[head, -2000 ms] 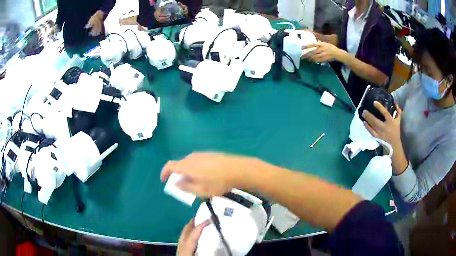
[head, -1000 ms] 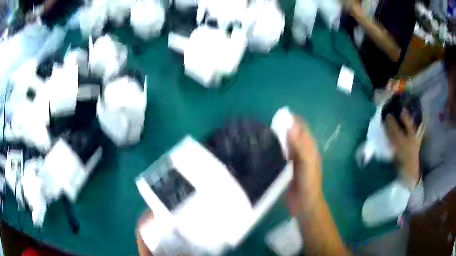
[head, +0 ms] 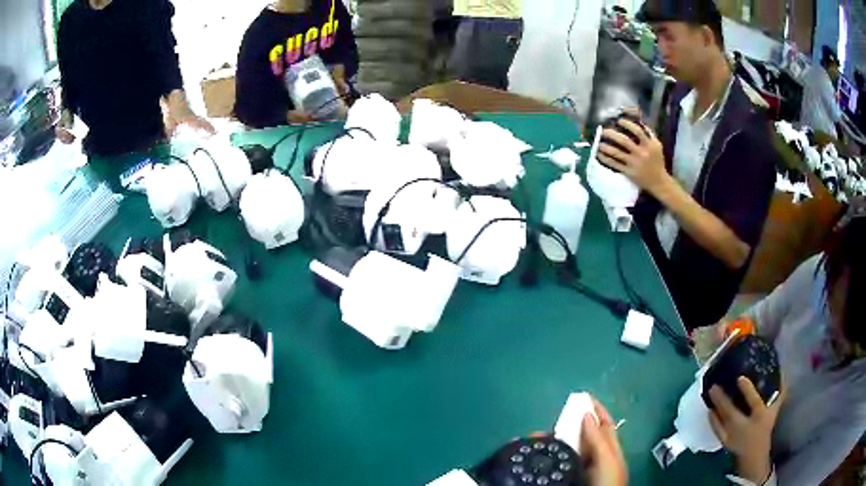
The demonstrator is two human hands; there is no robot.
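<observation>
A dome security camera shows at the bottom edge, mostly cut off. Its black ball end (head: 534, 465) with a ring of LED dots faces up, and a bit of its white housing (head: 451, 478) shows to the left. My right hand (head: 604, 448) is at the ball's right side. Its fingers hold a small white sponge block (head: 573, 419), upright beside the ball; whether it touches the ball is not clear. My left hand is out of the picture.
Many white cameras (head: 399, 299) lie at the table's centre and left (head: 228, 380). A squeeze bottle (head: 564, 216) and a white block (head: 637, 328) with black cables are at the right. Two people at the right hold cameras (head: 688, 408); two more people stand behind the table.
The view has tilted up, so the held camera sits lower and is mostly cut off. Its ball now faces up with its LED ring showing. My left hand has left the picture.
</observation>
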